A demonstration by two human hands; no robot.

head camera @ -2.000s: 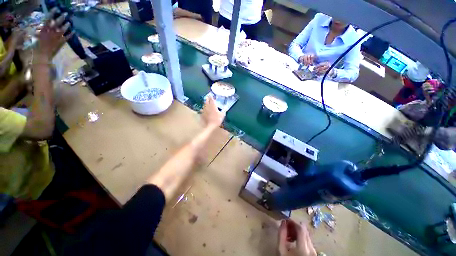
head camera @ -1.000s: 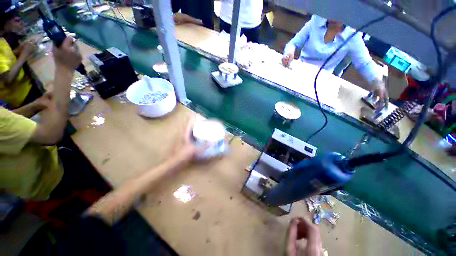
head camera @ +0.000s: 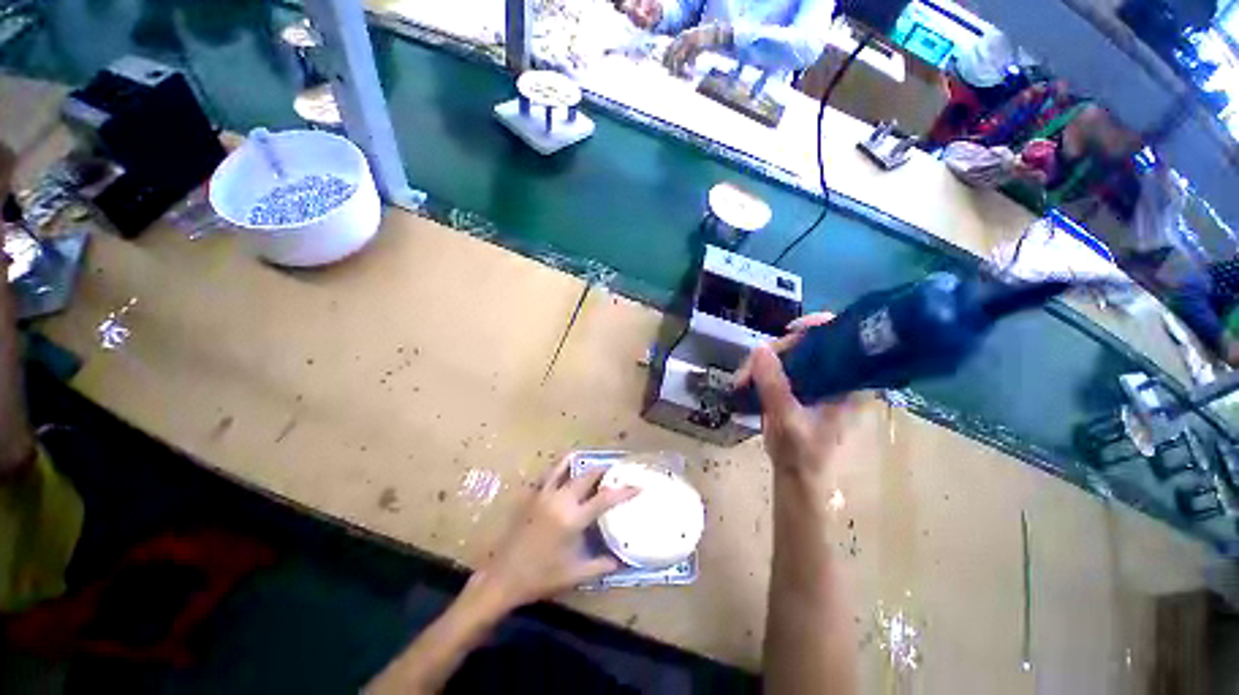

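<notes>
A round white housing point(head camera: 652, 516) sits on a square white plate fixture point(head camera: 636, 577) on the bench near its front edge. My left hand point(head camera: 554, 527) grips the left side of the housing and fixture. My right hand point(head camera: 802, 394) is wrapped around the dark-blue electric screwdriver point(head camera: 890, 333), whose tip points down-left at the front of the screw feeder point(head camera: 720, 346). Some of the right fingers are hidden behind the driver. Whether a screw is on the tip cannot be told.
A white bowl point(head camera: 302, 245) of small silvery bits stands left by a grey upright point(head camera: 360, 102). Behind runs the green conveyor point(head camera: 625, 204) with discs on fixtures point(head camera: 546, 122). A person in blue works opposite; another's arm shows far left. Small scraps point(head camera: 897, 638) lie on the bench.
My left hand has brought the housing and fixture from the conveyor to the bench front. My right hand has risen and taken hold of the screwdriver. The view has shifted right.
</notes>
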